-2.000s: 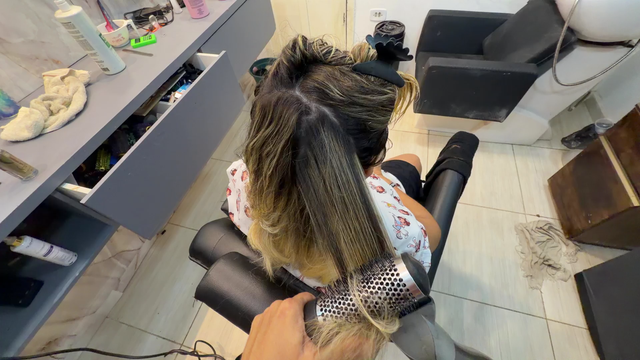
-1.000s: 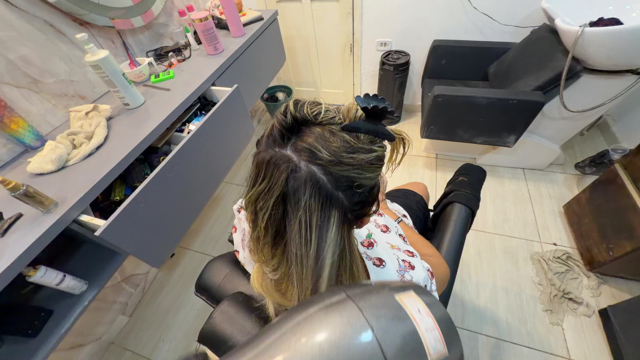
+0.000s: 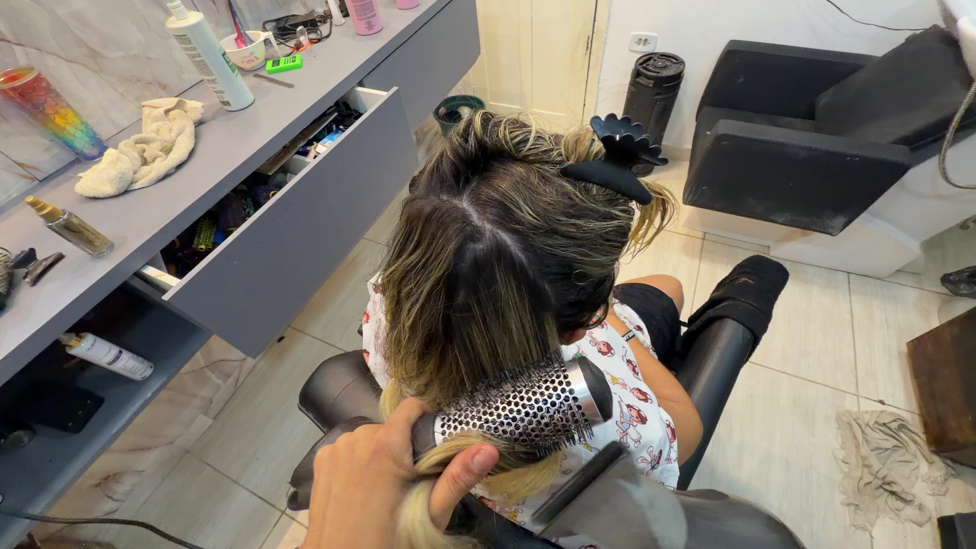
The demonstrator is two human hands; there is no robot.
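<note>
A seated person's streaked hair (image 3: 488,252) fills the middle, with a black claw clip (image 3: 618,164) in its upper right part. At the lower centre, my left hand (image 3: 381,473) grips the handle end of a round metal-barrel hair brush (image 3: 518,408) together with blond hair ends. The bristled barrel lies across the lower lengths, and some strands pass around it. Just below and right of the brush is the nozzle of a hair dryer (image 3: 610,496), its dark body cut off by the bottom edge. My right hand is not in view.
On the left, a grey counter (image 3: 305,57) bears a pump bottle (image 3: 210,57), a towel (image 3: 145,149) and a spray bottle (image 3: 69,225); below it an open drawer (image 3: 297,221) sticks out. A black armchair (image 3: 793,152) stands at the upper right. A cloth (image 3: 888,465) lies on the floor.
One second ago the dryer covered the bottom middle, and neither brush nor left hand showed. Now the dryer is lower and further right, and the left hand and brush are in view at the hair.
</note>
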